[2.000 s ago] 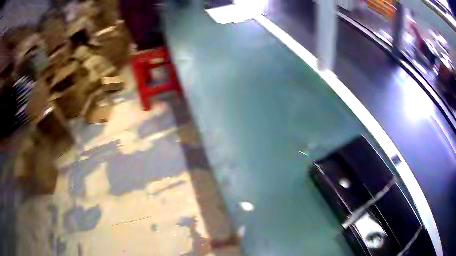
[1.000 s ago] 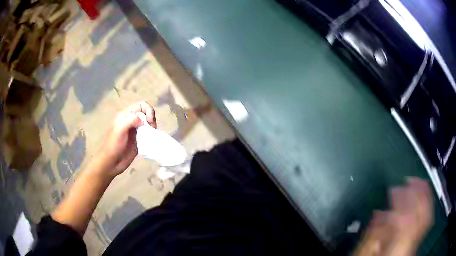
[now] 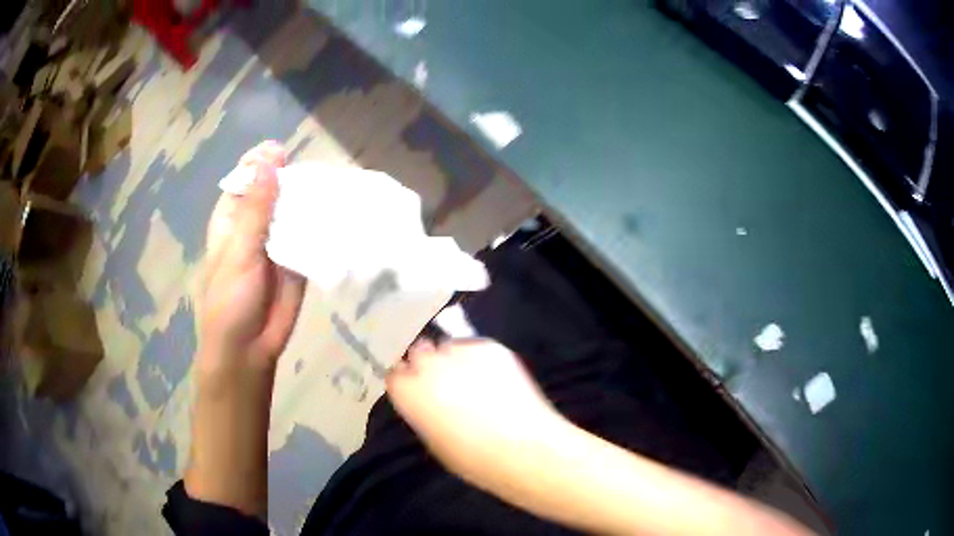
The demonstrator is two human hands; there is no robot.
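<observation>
A crumpled bright white sheet or piece of paper is held up left of the bench, above the floor and my dark clothing. My left hand grips its left edge between thumb and fingers. My right hand is below and right of it, fingers curled down. A small white piece shows just above the right hand's fingers; whether they grip it cannot be told.
Small white scraps lie on the green bench top. Black boxes stand in a row at the upper right. A red stool is at the upper left. Brown cartons lie on the floor at left.
My right hand has moved left from over the bench to below the white piece. The white piece now looks wider and more spread, and my left hand is more upright. More scraps show on the bench.
</observation>
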